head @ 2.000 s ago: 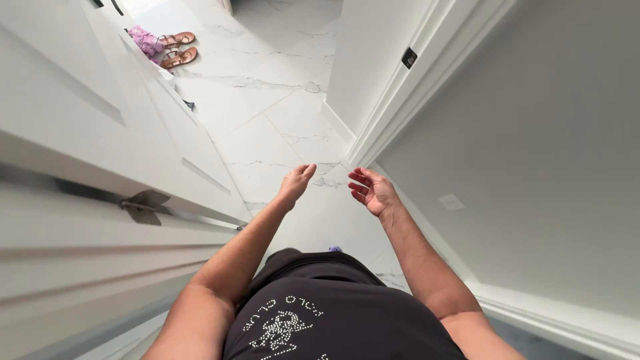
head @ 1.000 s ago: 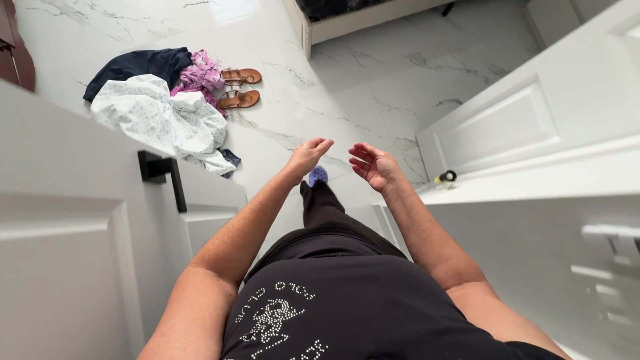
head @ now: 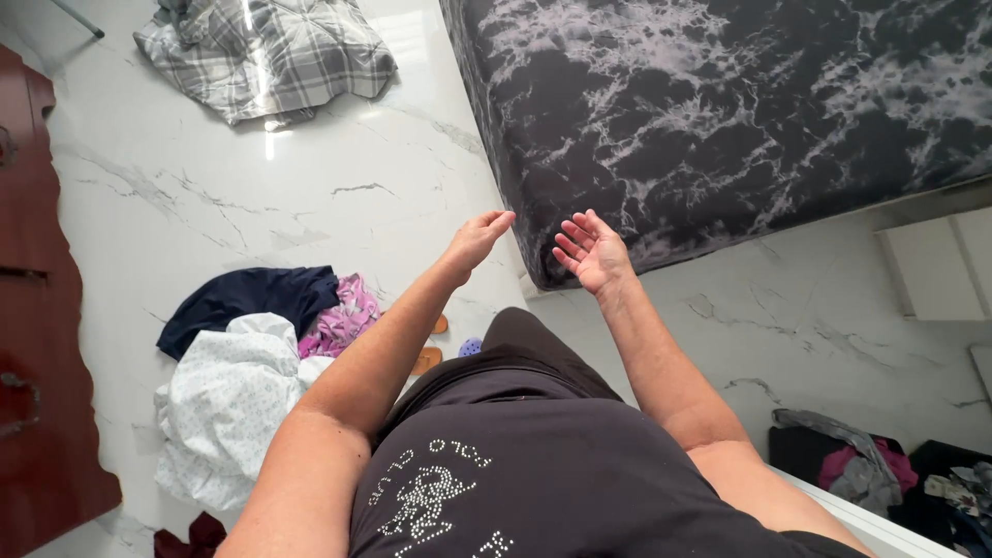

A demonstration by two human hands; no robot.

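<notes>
Both my hands are raised in front of me, and neither holds anything. My left hand (head: 478,242) has its fingers together, palm side turned inward, beside the near corner of a bed. To its right, my right hand (head: 594,252) shows its palm with the fingers apart and slightly curled. In the view it overlaps the corner of the mattress, which wears a dark fitted sheet (head: 682,116) with a pale marbled pattern. Whether that hand touches the sheet is not apparent; it looks held above it.
A white patterned cloth (head: 229,399), a navy cloth (head: 248,302) and a pink cloth (head: 345,314) lie heaped on the marbled floor. A plaid comforter (head: 271,58) lies farther off. Red-brown wooden furniture (head: 39,333) stands left; clothes in dark bins (head: 860,465) are at lower right.
The view has moved from the doorway into the room, and the bed and plaid comforter now show. My hands keep much the same raised pose, with nothing in them.
</notes>
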